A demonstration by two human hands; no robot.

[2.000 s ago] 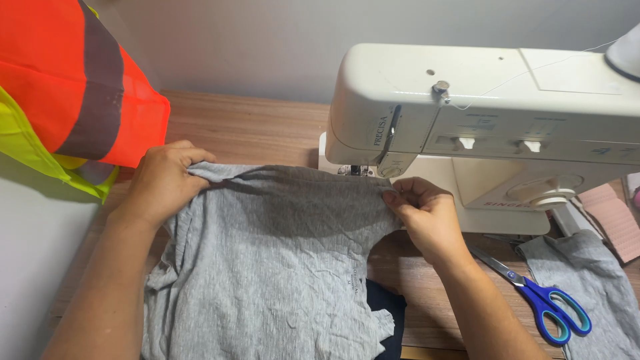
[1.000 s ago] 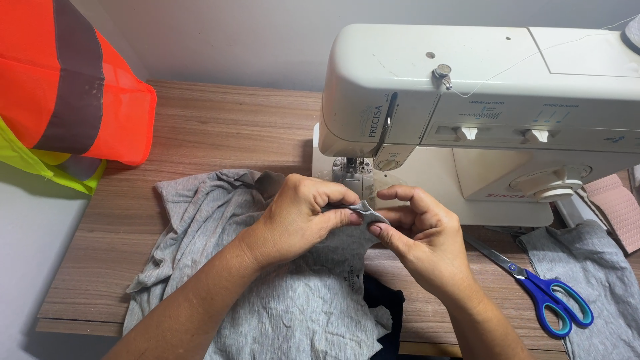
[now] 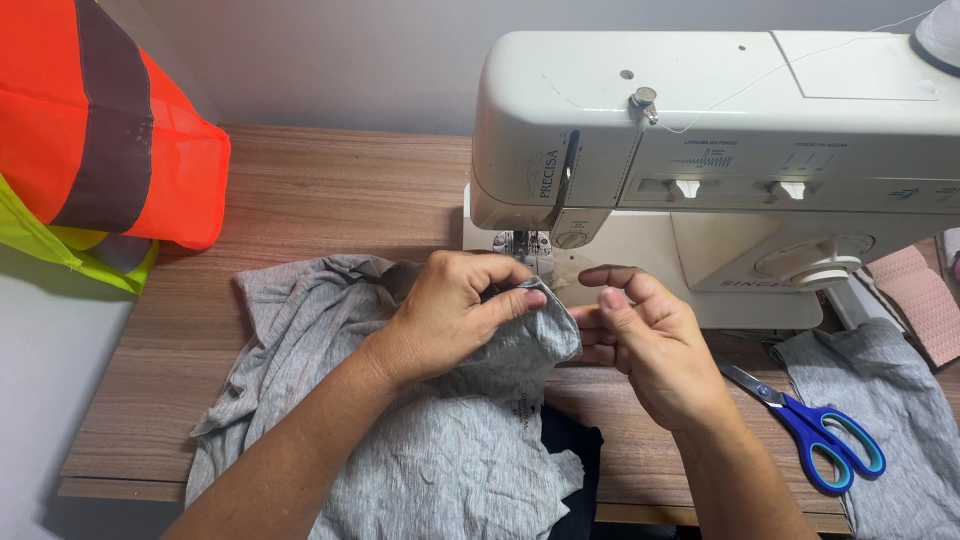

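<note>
A heather-grey knit cloth (image 3: 450,450) lies bunched over the front of the wooden table. My left hand (image 3: 465,311) pinches its folded edge between thumb and fingers, just in front of the sewing machine's presser foot (image 3: 521,241). Close by on the right, my right hand (image 3: 645,330) has its thumb and index finger apart; its lower fingers are at the cloth's corner, partly hidden behind it, and whether they touch it I cannot tell. The white Singer sewing machine (image 3: 555,82) stands behind both hands. No cloth lies under its foot.
Blue-handled scissors (image 3: 817,427) lie right of my right forearm, partly on another grey cloth piece (image 3: 900,420). Dark fabric (image 3: 574,465) shows beneath the main cloth. An orange and yellow reflective garment (image 3: 180,165) hangs at left. A thread spool (image 3: 941,37) and pink textured material (image 3: 915,300) are at right.
Two seconds ago my hands held the cloth's upper edge stretched wide apart. They came together at its right end, and since then my right thumb and index finger have let go of the edge.
</note>
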